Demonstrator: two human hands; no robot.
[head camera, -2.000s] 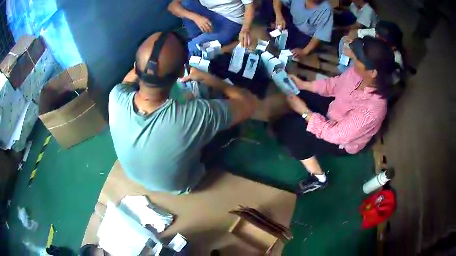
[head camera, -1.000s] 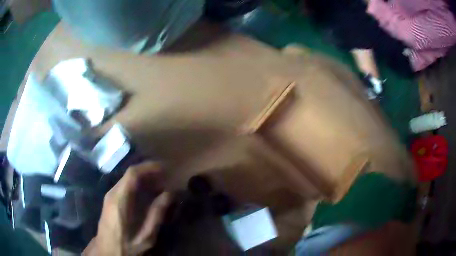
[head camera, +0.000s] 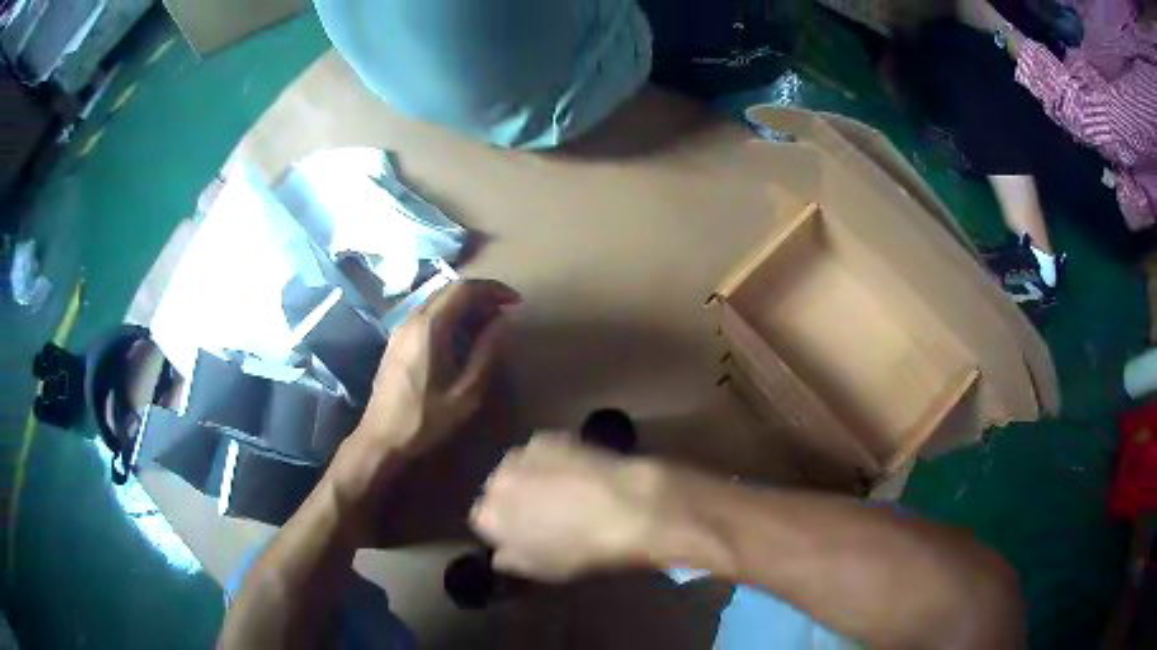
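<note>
My left hand (head camera: 438, 362) is over the cardboard sheet (head camera: 577, 241), beside the grey-white cartons (head camera: 264, 404). Its thumb and index finger are apart with nothing visible between them. A small carton's white edge (head camera: 420, 296) shows just behind its knuckles. My right hand (head camera: 552, 508) is blurred, with fingers curled, right of and nearer than my left; whether it holds anything is hidden. One dark round tube (head camera: 609, 429) stands just beyond my right hand. Another dark round thing (head camera: 470, 580) lies just nearer than it.
White crumpled sheets (head camera: 235, 273) lie beyond the cartons. A black strap ring (head camera: 117, 381) is at the sheet's left edge. An open shallow brown carton (head camera: 853, 333) is at right. A person's teal back (head camera: 495, 64) is ahead; another person's leg (head camera: 1018, 213) is upper right.
The view has tilted down onto the sheet since the first frame. My left hand is now farther forward, by the cartons. My right hand has come into the middle. The white box at lower centre is mostly hidden.
</note>
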